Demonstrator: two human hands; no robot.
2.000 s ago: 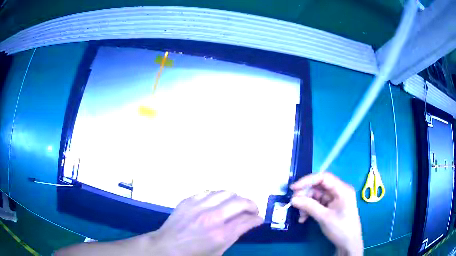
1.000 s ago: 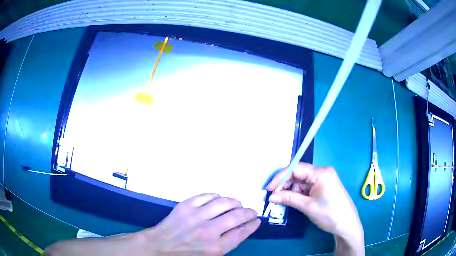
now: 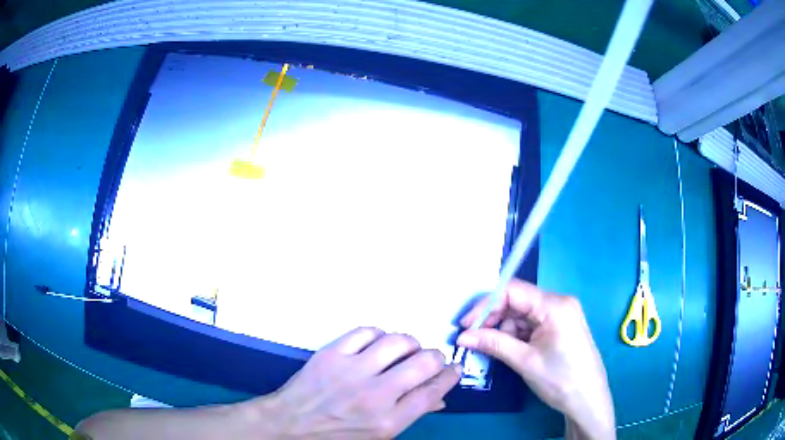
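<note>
A large display panel (image 3: 318, 206), glaring white with a wide black border, lies in front of me. My right hand (image 3: 529, 335) pinches the lower end of a long white tape (image 3: 568, 159) at the panel's near right corner. The tape runs up and out of the top of the picture. My left hand (image 3: 370, 382) lies over the near edge just left of that corner, fingertips close to the tape's end; whether it grips anything cannot be told. A small black-and-white corner cutout (image 3: 478, 371) shows between and below the hands.
Yellow-handled scissors (image 3: 641, 316) lie right of the panel, blades pointing away. Another panel (image 3: 753, 301) lies at the far right. A ribbed pale rail (image 3: 344, 24) runs along the far side. A thin lead cable (image 3: 77, 296) sticks out at the near left corner.
Compared with two seconds ago, my right hand and the tape's lower end are further left, over the corner cutout. Since one second ago, my left fingertips have shifted slightly right towards the tape's end.
</note>
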